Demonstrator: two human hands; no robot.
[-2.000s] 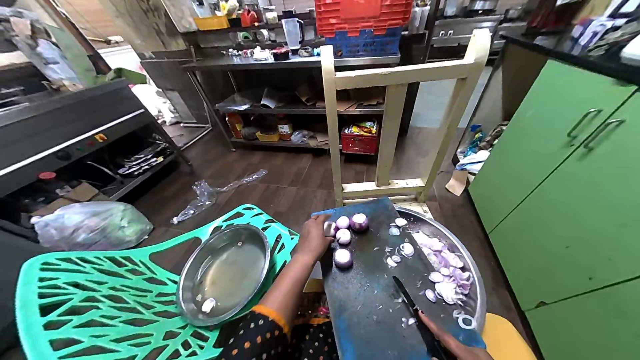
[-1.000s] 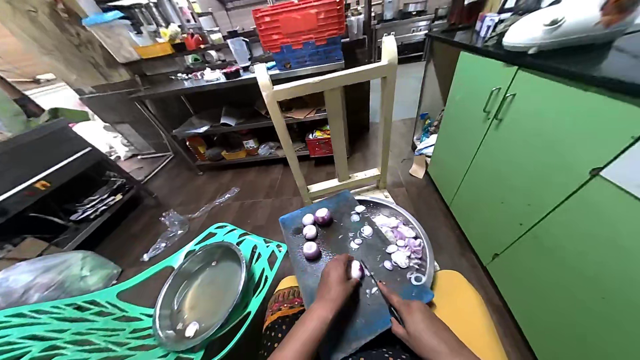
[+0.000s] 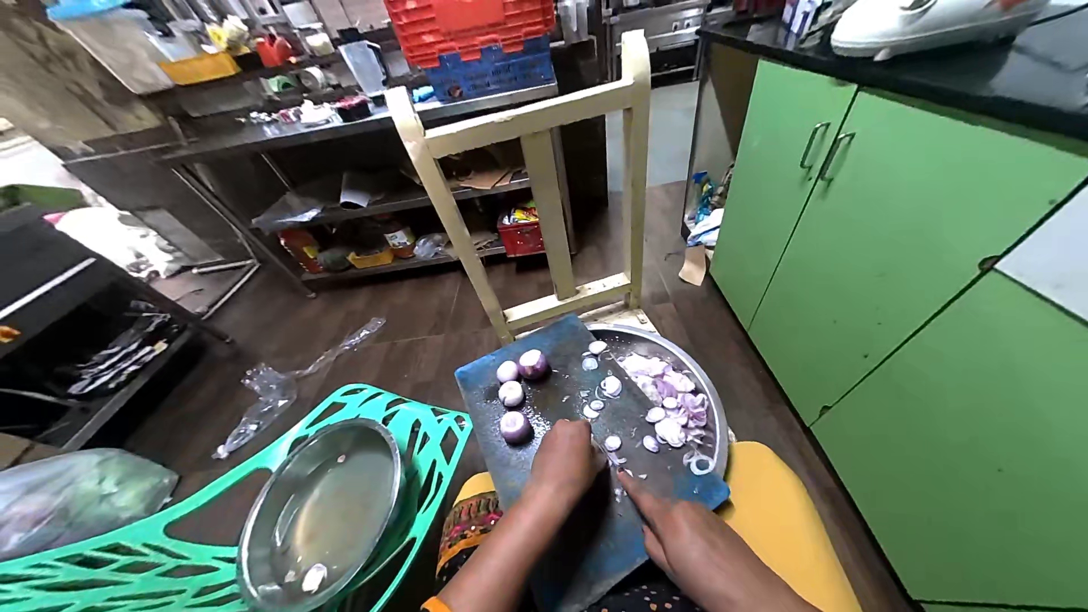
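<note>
My left hand [image 3: 568, 459] is closed over an onion on the blue cutting board [image 3: 552, 344]; the fingers hide most of it. From the right, my right hand [image 3: 680, 531] grips a knife, its index finger stretched along the blade, which meets the board close to my left fingertips. Several peeled purple onions [image 3: 515, 427] sit on the board's left side. Thin onion slices [image 3: 610, 387] are scattered across its middle. Under the board's right part is a round metal pan [image 3: 718, 408] with a heap of sliced onion [image 3: 671, 404] in it.
A green plastic chair [image 3: 204, 501] at the left bears a metal bowl [image 3: 395, 476] of cloudy water. The cream wooden chair back [image 3: 544, 123] rises beyond the board. Green cabinets [image 3: 926, 221] stand at the right. Clear plastic wrap [image 3: 270, 391] lies on the floor.
Two seconds ago my left hand was at the board's left edge by the onions; now it is at the middle near the knife. The view has turned right.
</note>
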